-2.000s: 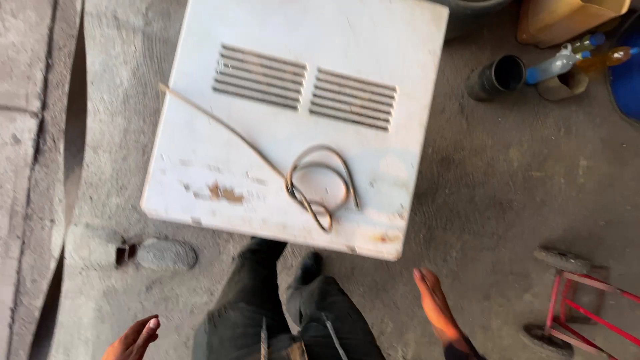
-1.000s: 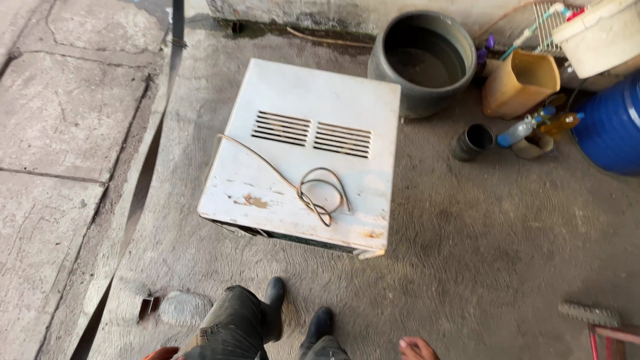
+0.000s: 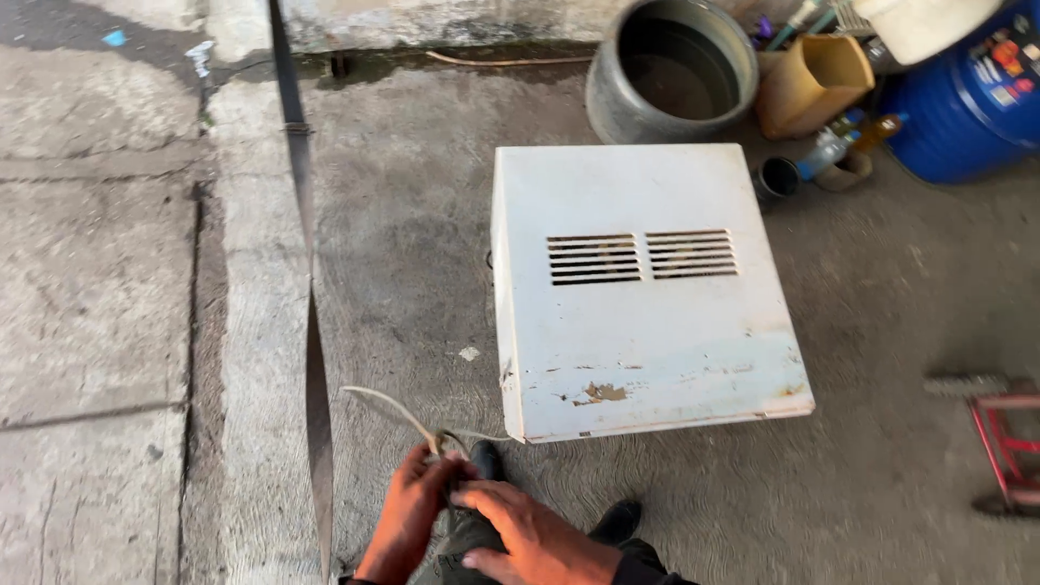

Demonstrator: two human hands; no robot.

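Observation:
Low in the head view, my left hand (image 3: 414,504) grips a knotted length of pale cord or cable (image 3: 396,406); one free end sticks out to the upper left and a thin part runs right towards the cabinet. My right hand (image 3: 528,524) lies against the left one, fingers at the same bundle; whether it grips the cord is hidden. Just beyond and to the right stands a white metal cabinet (image 3: 642,333) with two sets of vent slots, chipped paint and some rust along its near edge.
A grey tub (image 3: 601,89) holding dark liquid, a cut yellowish container (image 3: 800,106), small bottles (image 3: 829,154), a black cup (image 3: 777,179) and a blue drum (image 3: 959,114) stand at the upper right. A red hand-truck frame (image 3: 995,455) is at right. A dark strap (image 3: 313,325) hangs at left.
The cord lay coiled on top of the cabinet in both earlier frames; now it is off the top and in my left hand. My hands, formerly apart, have come together.

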